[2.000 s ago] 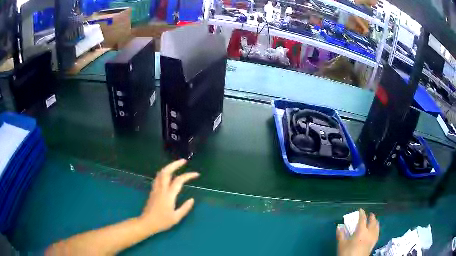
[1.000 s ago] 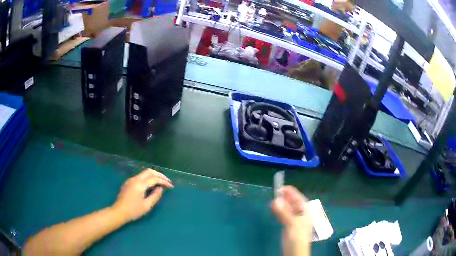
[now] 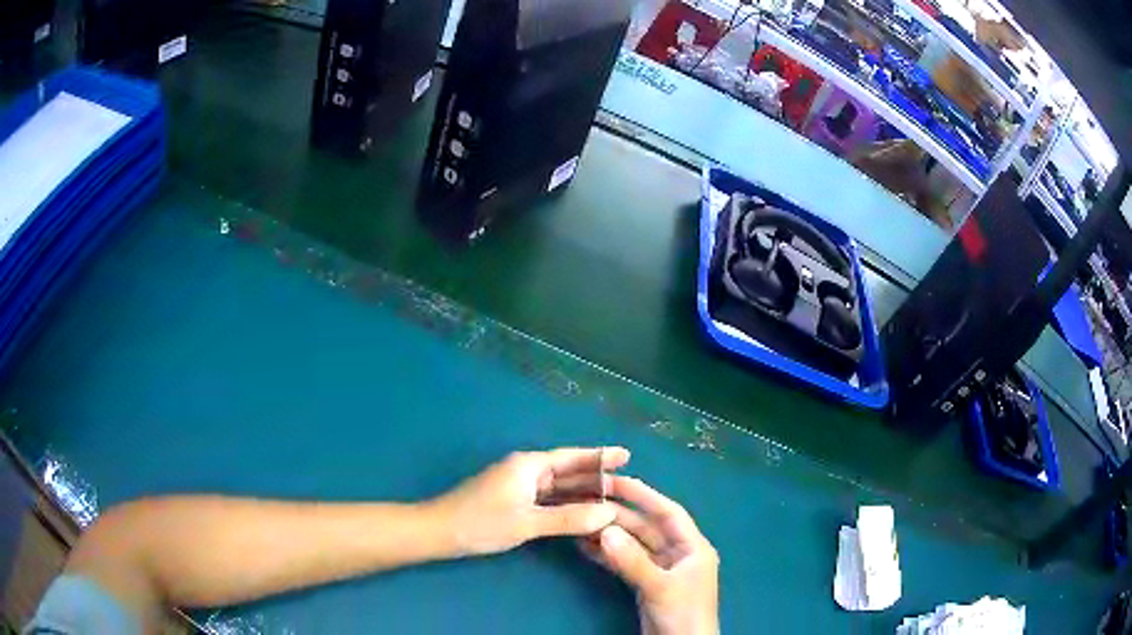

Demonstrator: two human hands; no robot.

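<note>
My left hand (image 3: 509, 502) and my right hand (image 3: 664, 552) meet over the front of the green bench. A thin small card (image 3: 602, 476), seen nearly edge-on, is held between the fingertips of both hands. A small stack of white leaflets (image 3: 876, 558) lies to the right of my right hand. A pile of white manuals (image 3: 968, 618) is cut off by the bottom edge. Black headphones (image 3: 795, 275) lie in their inner tray inside a blue tray (image 3: 795, 367) on the belt.
Black retail boxes stand upright on the belt, one with a raised flap (image 3: 515, 118), another beside it (image 3: 372, 75). A red-marked box (image 3: 962, 310) stands right of the blue tray, beside a second tray with black contents (image 3: 1012, 428). Stacked blue trays (image 3: 81, 186) are at left.
My right hand has moved left with the small card and met my left hand, which now also holds it. The camera view has tilted down and shifted.
</note>
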